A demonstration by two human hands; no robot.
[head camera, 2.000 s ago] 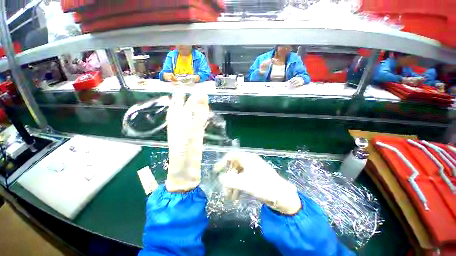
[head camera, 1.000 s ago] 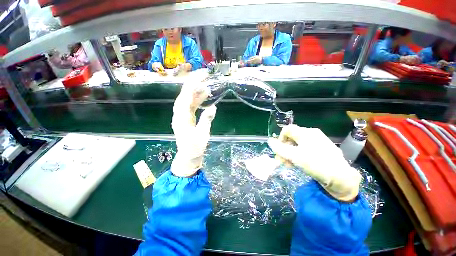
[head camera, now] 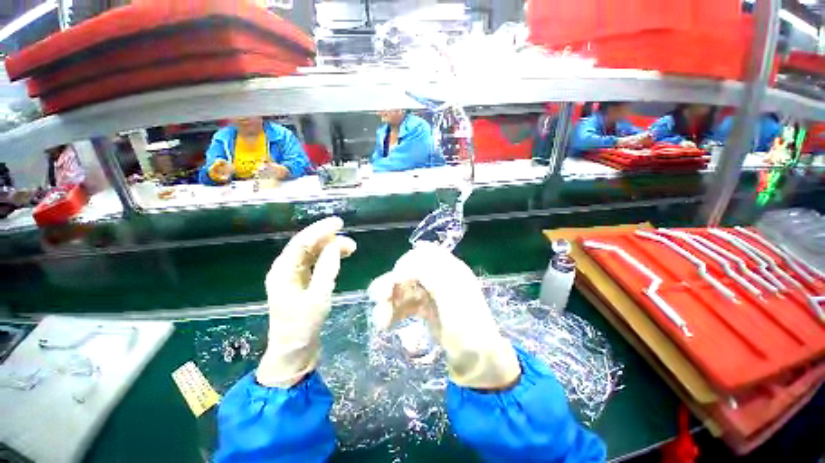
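Note:
A clear loop of thin cable or tubing (head camera: 455, 149) stands upright in the air above my right hand, its lower end twisted at the gloved fingers. My right hand (head camera: 443, 312), in a cream glove, is closed at that lower end; the fingertips are partly hidden. My left hand (head camera: 303, 294), also gloved, is raised to the left with thumb and fingers apart and nothing visible in it. Crinkled clear film (head camera: 389, 389) lies on the green bench below both hands. A small dark metal cluster (head camera: 237, 349) and a pale label card (head camera: 194, 389) lie left of it.
A white foam pad (head camera: 99, 366) with wire-like parts is at left. A bottle (head camera: 557, 280) stands right of the film. Red trays (head camera: 715, 316) with white bent arms lie on cardboard at right. A metal shelf (head camera: 362, 95) crosses above the belt. Workers in blue sit beyond.
My left hand has let go of the clear loop, which has swung from lying across between my hands to upright above my right hand. The view has turned right.

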